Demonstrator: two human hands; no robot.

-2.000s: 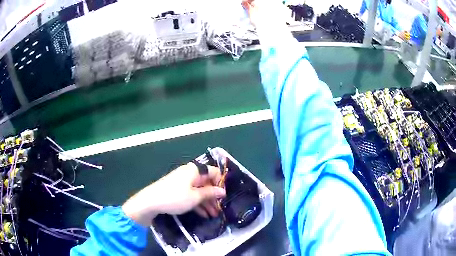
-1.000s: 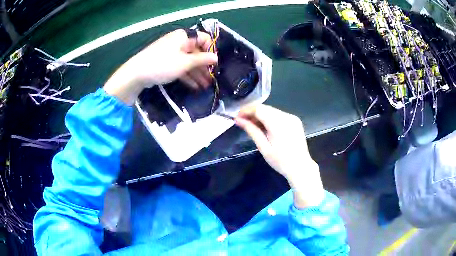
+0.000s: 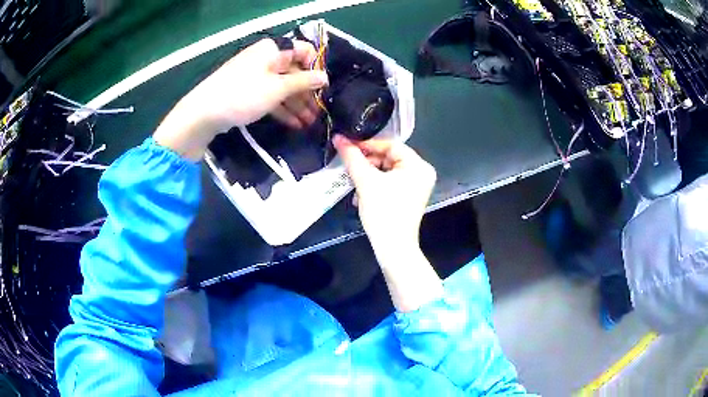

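The white housing [image 3: 289, 217] lies open on the dark green mat, with the black inner module [image 3: 349, 66] filling it. The round black part [image 3: 373, 112] sits at its right side. A white flat strip [image 3: 265, 152] crosses the left part. My left hand [image 3: 275, 85], with a black band round its fingers, pinches the thin wire harness [image 3: 321, 58] above the middle of the housing. My right hand [image 3: 388, 174] is at the housing's near right edge, fingertips together beside the lower end of the wires. Whether it grips anything is hidden.
A black looped part [image 3: 466, 50] lies on the mat at right. Board trays [image 3: 578, 74] with yellow-dotted boards and hanging wires stand at right. Lilac-white lead wires [image 3: 74, 159] stick out from the left stack. The bench's metal edge [image 3: 497, 177] runs in front. Grey clothing of another person shows at right.
My right arm came back from far across the bench to the housing; its fingertips then moved left and inward. The view tilted down. My left hand kept hold of the wires.
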